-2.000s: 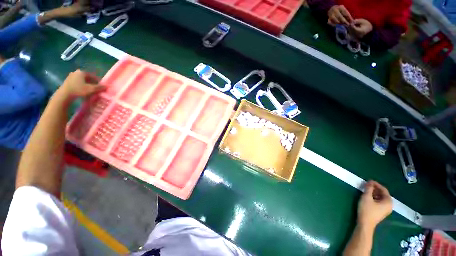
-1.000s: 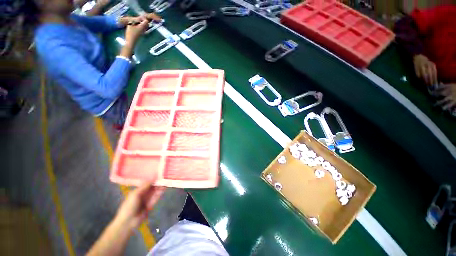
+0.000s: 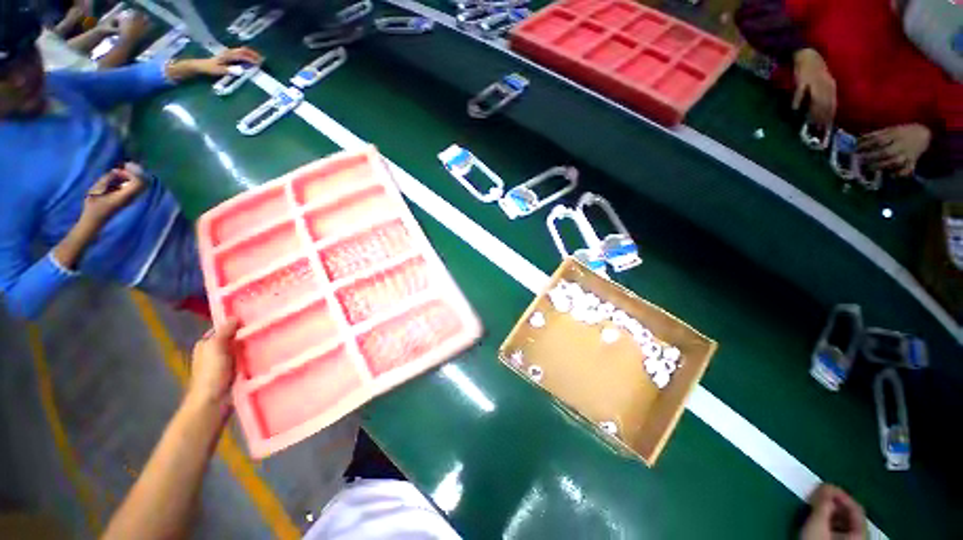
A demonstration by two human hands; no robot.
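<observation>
A pink-red sorting tray point(image 3: 336, 299) with ten pockets in two rows lies at the bench's near edge, its lower left corner over the edge. Several pockets hold tiny pale fittings; the others look bare. My left hand point(image 3: 214, 364) grips the tray's left rim, thumb on top, fingers hidden beneath. An open brown carton point(image 3: 579, 385) with white rings point(image 3: 607, 316) along its far and right sides stands right of the tray. My right hand point(image 3: 834, 515) is at the bottom right, cut off by the picture's edge, its fingers curled; whether it holds anything cannot be told.
Several loop-shaped units point(image 3: 541, 191) with blue-and-white ends lie beyond the carton and at the right. Another pink-red tray point(image 3: 623, 53) lies across the green bench. A person in blue point(image 3: 95, 200) sits at the left; a person in red point(image 3: 887, 63) works opposite.
The tray was turned clockwise and swung toward the near-left edge, then turned partly back. My left hand moved from its far-left corner to its near side, now the left rim. My right hand left view, then reappeared.
</observation>
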